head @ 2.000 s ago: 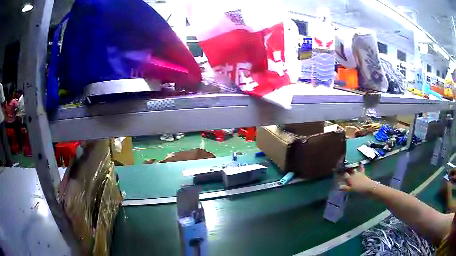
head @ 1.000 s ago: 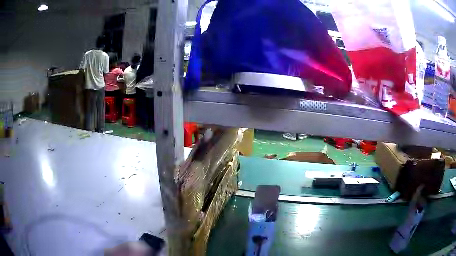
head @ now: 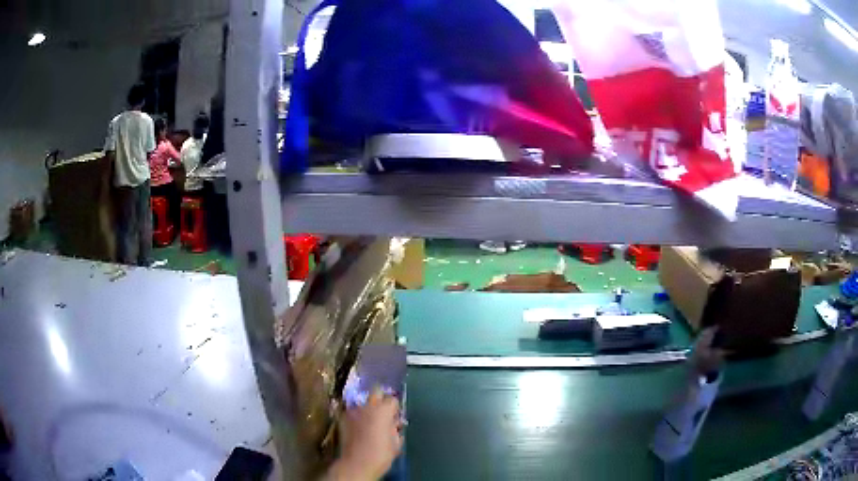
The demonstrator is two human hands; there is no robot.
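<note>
My left hand (head: pixel 370 434) reaches up from the bottom edge, its fingers closed on the upper part of an open retail box (head: pixel 378 362). The box stands at the left of the green belt, its grey flap up, beside film-wrapped cardboard; the hand hides much of its front. My right hand is not in view. Another open retail box (head: pixel 687 418) stands tilted farther right on the belt, and a third (head: pixel 830 376) is near the right edge. A dark phone (head: pixel 245 465) lies on the white table (head: pixel 141 348), with part of a blue-white box (head: pixel 118 472) at the bottom edge.
A metal post (head: pixel 252 225) and wrapped cardboard (head: pixel 325 329) divide table and belt. An overhead shelf (head: pixel 489 209) holds bags. Pale and dark boxes (head: pixel 630 332) and an open carton (head: pixel 734 296) lie beyond the belt rail. Cables (head: pixel 833 460) lie lower right. People are far left.
The view swung left, then slightly back right. A blurred hand near the phone one second ago is gone from there; my left hand now holds the near retail box. The neighbour's arm has left the view.
</note>
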